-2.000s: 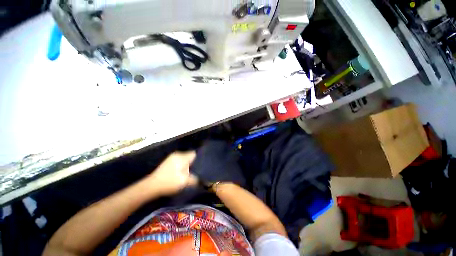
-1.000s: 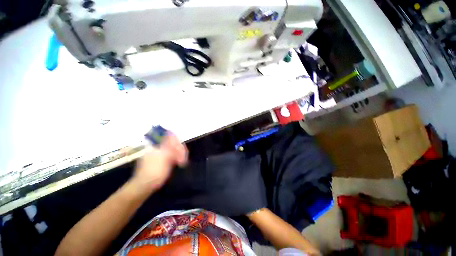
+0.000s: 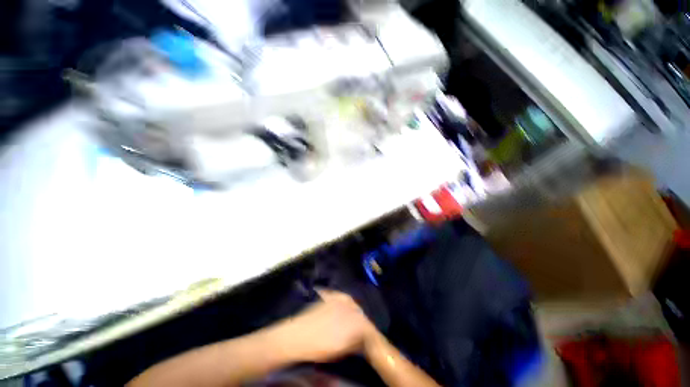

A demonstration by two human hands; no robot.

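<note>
The view is blurred. My left hand [image 3: 337, 323] is below the front edge of the sewing table, its fingers towards dark cloth. What it holds, if anything, cannot be told. My right forearm and wrist [image 3: 387, 361] come up from the bottom and meet my left hand. My right hand overlaps it and cannot be made out separately. Dark cloth [image 3: 461, 302] hangs in a heap to the right of my hands, with blue edges beside it. The dark area around my hands does not show separate pieces.
The white sewing machine [image 3: 303, 72] stands on the white table [image 3: 250, 227] ahead, with black-handled scissors [image 3: 286, 143] at its bed. A red item [image 3: 440, 204] is at the table's right corner. A cardboard carton [image 3: 556, 249] and a red object [image 3: 620, 363] are on the right.
My left hand has moved from the table edge down and right to my right hand. The flat dark panel is no longer distinct. The camera view has shifted and blurred.
</note>
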